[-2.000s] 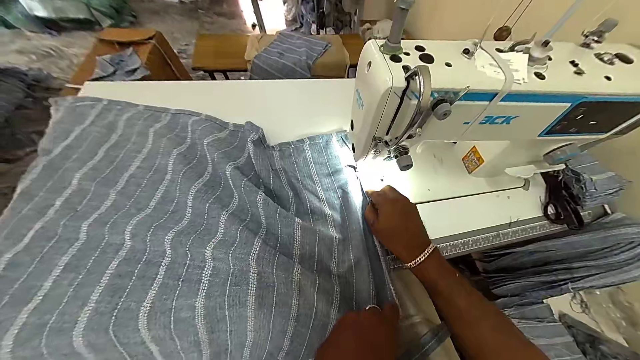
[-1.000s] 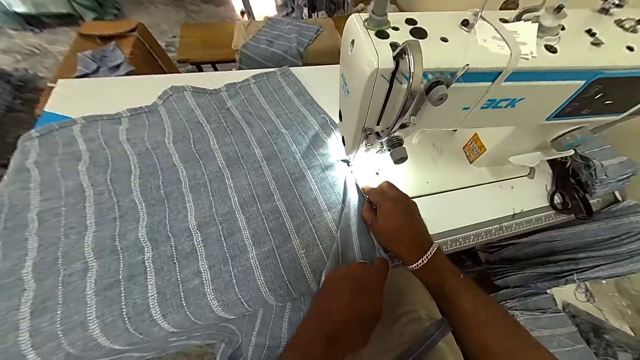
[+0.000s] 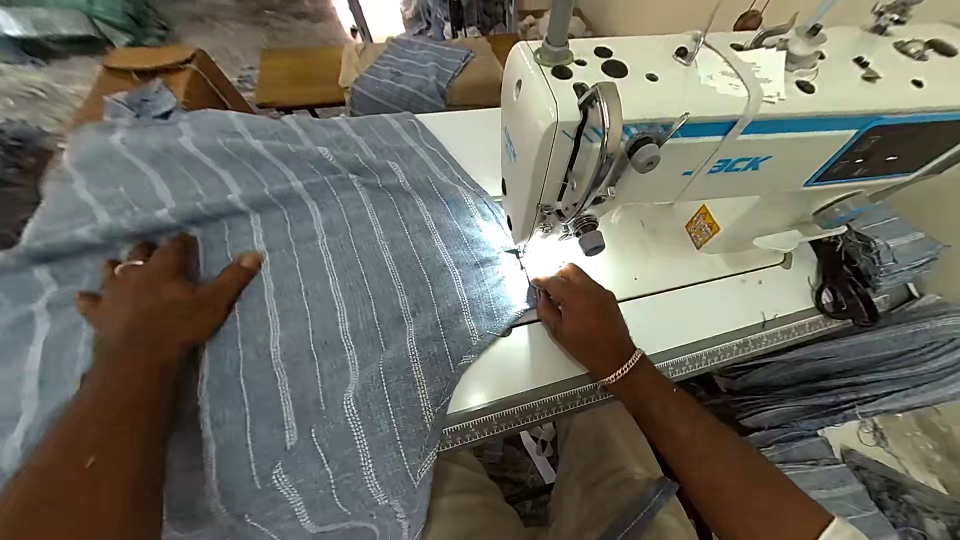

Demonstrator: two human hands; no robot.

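A blue-grey cloth with white stitched stripes (image 3: pixel 375 300) spreads over the left of the table, its right edge at the lit needle area of a white Jack sewing machine (image 3: pixel 720 150). My left hand (image 3: pixel 161 300) lies on the cloth at the left, fingers spread, a ring on one finger, beside a raised fold. Close to the needle, my right hand (image 3: pixel 581 315) pinches the cloth's edge between thumb and fingers; a chain bracelet is on that wrist. The presser foot is mostly lost in the bright light.
A measuring tape strip (image 3: pixel 525 412) runs along the table's front edge. Black scissors (image 3: pixel 844 289) lie at the right by folded striped cloth (image 3: pixel 892 240). More cloth (image 3: pixel 847 367) is piled below. Behind stand a brown carton (image 3: pixel 161 67) and a wooden bench (image 3: pixel 300 79) near another striped piece.
My left hand has left the edge near my right hand and moved left onto the cloth, its fingers now spread. The cloth has turned and shifted; my right hand remains near the needle.
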